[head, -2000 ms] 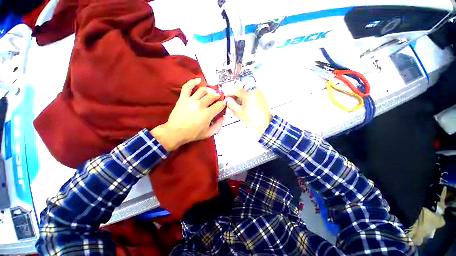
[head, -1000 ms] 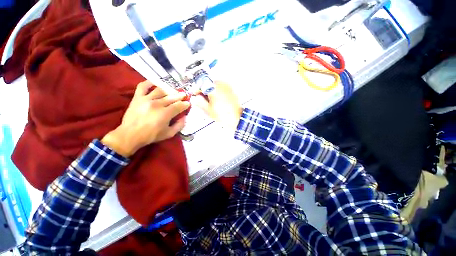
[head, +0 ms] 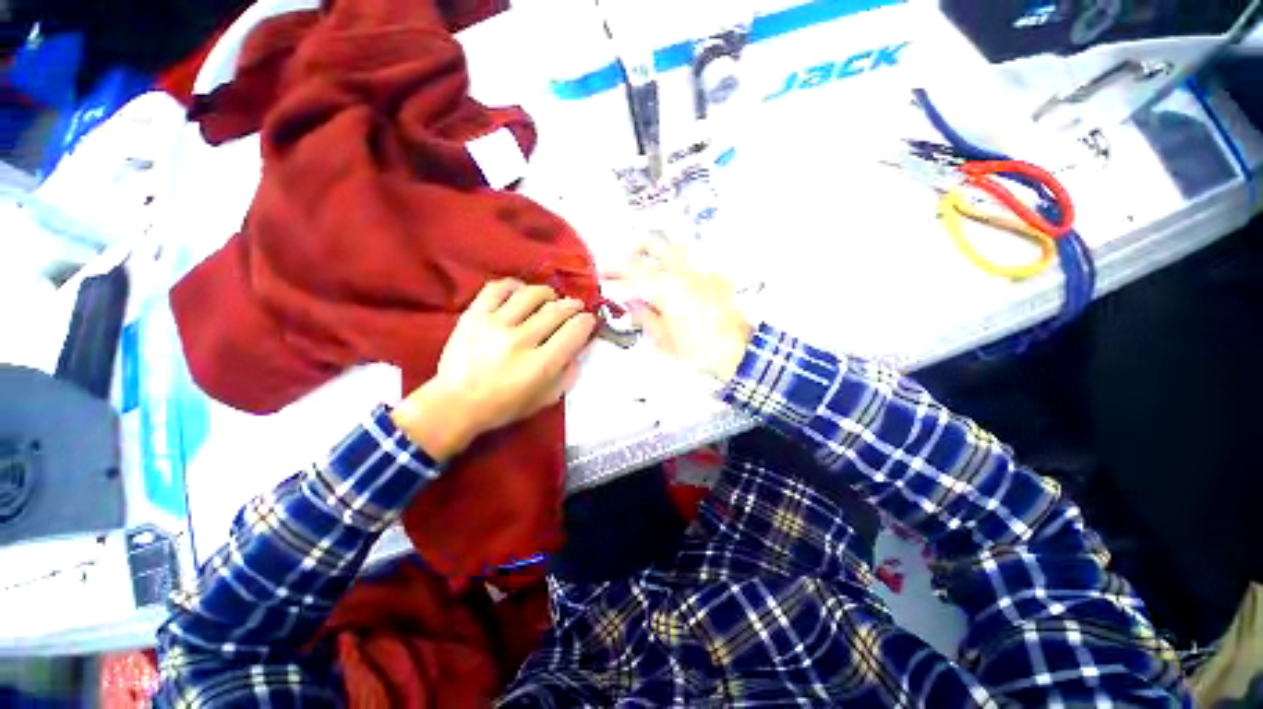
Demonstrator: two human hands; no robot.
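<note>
The rust-red garment piece is spread left of the needle and hangs over the table's front edge. My left hand lies on it, fingers bent, pinching its right edge. My right hand is just right of that edge, thumb and fingertips together at the small red folded edge; the contact is blurred. A small dark curved metal piece shows between the hands. The presser foot and needle area is behind the hands, apart from the fabric edge.
Scissors with red and yellow loops lie at right on the white table, by a dark blue cord over the front edge. The JACK machine head spans the back. Another red heap is below the table. A grey machine part is at far left.
The view has shifted. The hands and fabric edge have come away from the presser foot, towards the wearer. The right hand has moved from beside the foot to the fabric edge.
</note>
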